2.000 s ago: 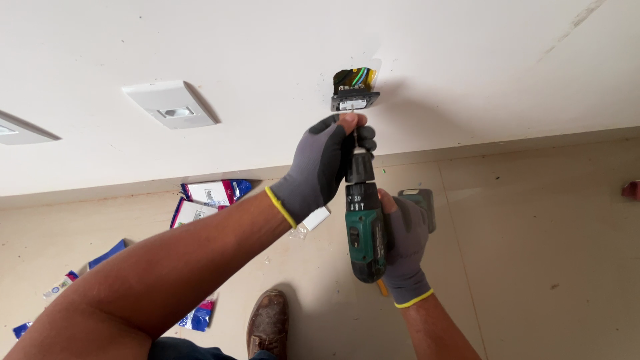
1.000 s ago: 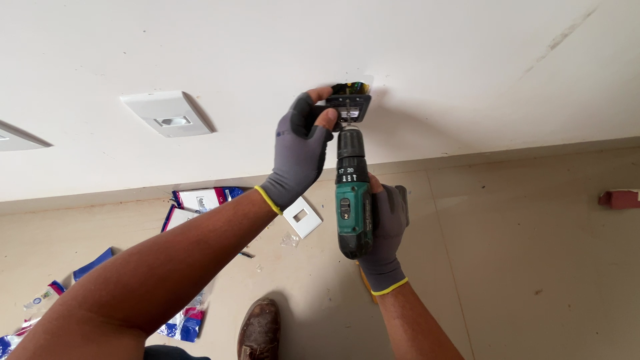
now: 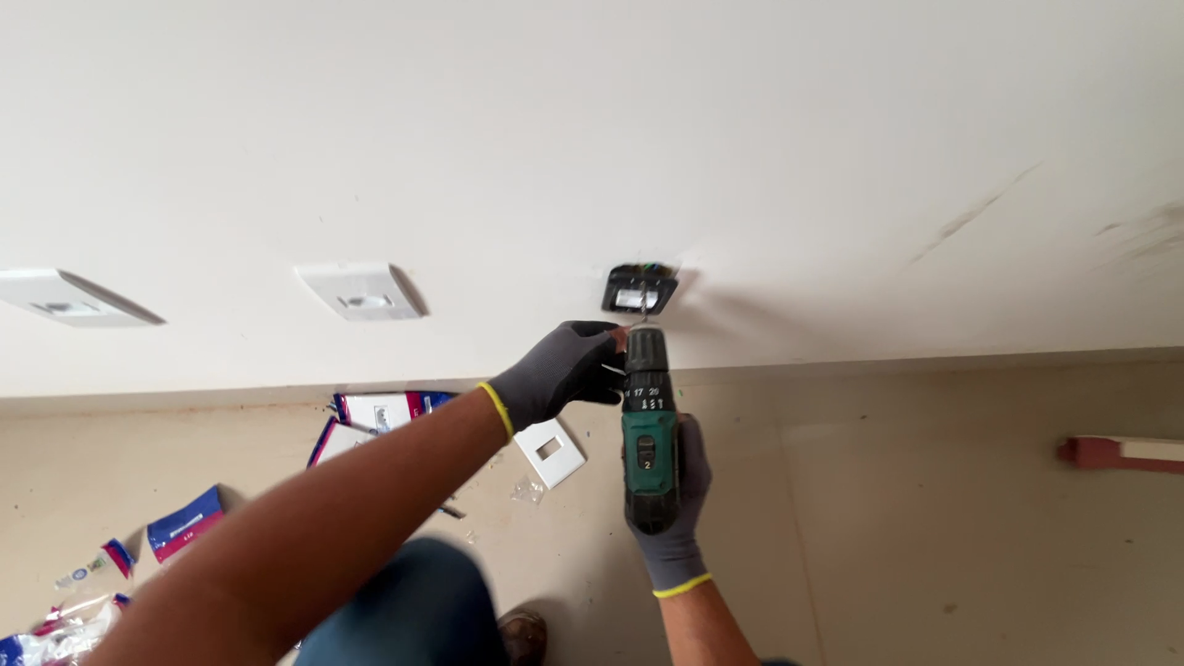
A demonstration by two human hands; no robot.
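My right hand (image 3: pixel 689 490), in a grey glove with a yellow cuff, grips a green and black cordless drill (image 3: pixel 651 444). The drill's long bit reaches up to a black outlet support frame (image 3: pixel 638 290), which sits at a wall box with a few coloured wires showing behind it. Beside the drill's chuck is my left hand (image 3: pixel 578 365), gloved alike, its bare fingertip at the chuck; whether it grips anything is hidden. Below it, a white cover plate (image 3: pixel 549 451) with a rectangular hole lies on the floor.
Two white outlet plates (image 3: pixel 363 291) (image 3: pixel 79 298) are mounted on the wall to the left. Torn plastic packets (image 3: pixel 185 524) lie on the tiled floor at lower left. A reddish object (image 3: pixel 1124 453) rests at far right. My knee and brown boot (image 3: pixel 524 635) show at the bottom.
My left hand has moved from the black frame down to the drill's chuck. The black frame now sits closer against the wall opening. The drill stays in my right hand.
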